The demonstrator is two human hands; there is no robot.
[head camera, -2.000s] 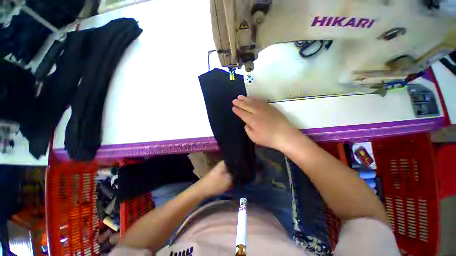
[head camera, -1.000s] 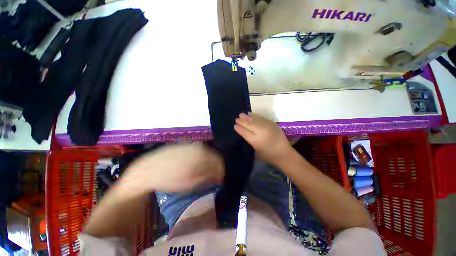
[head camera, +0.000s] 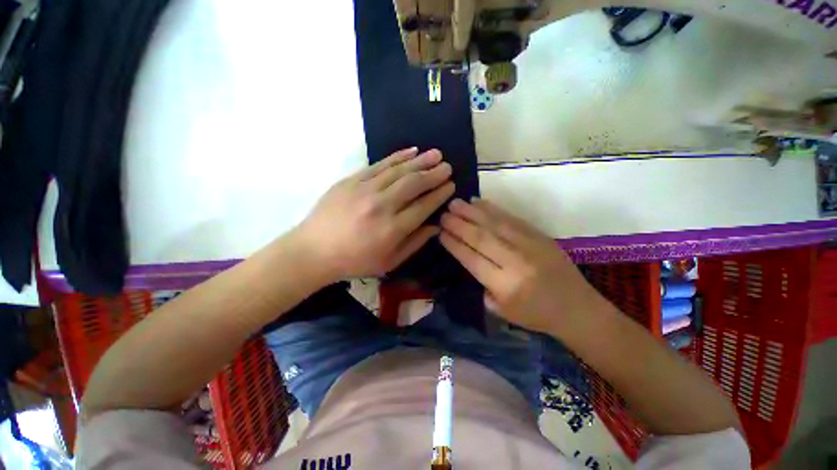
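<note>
A long black fabric piece (head camera: 418, 124) lies under the presser foot (head camera: 435, 85) of the cream sewing machine head (head camera: 541, 11). It runs back past the foot, and its near end hangs over the table edge. My left hand (head camera: 376, 216) lies flat on the fabric, fingers pointing at the foot. My right hand (head camera: 505, 262) rests on the fabric's right edge, just nearer to me, its fingertips close to my left hand. Neither hand is seen gripping. The needle is too small to make out. A brass-coloured knob (head camera: 500, 77) sits right of the foot.
Black strips (head camera: 92, 138) lie at the left of the white table (head camera: 239, 119). Dark-handled scissors (head camera: 638, 26) lie on the bed behind right. Red crates (head camera: 748, 340) stand below the purple edge on both sides, spools in the right one. A white stick (head camera: 443, 408) is before my chest.
My left hand has come up from below the table edge onto the fabric. The fabric now extends farther back past the foot. The view has moved closer to the table.
</note>
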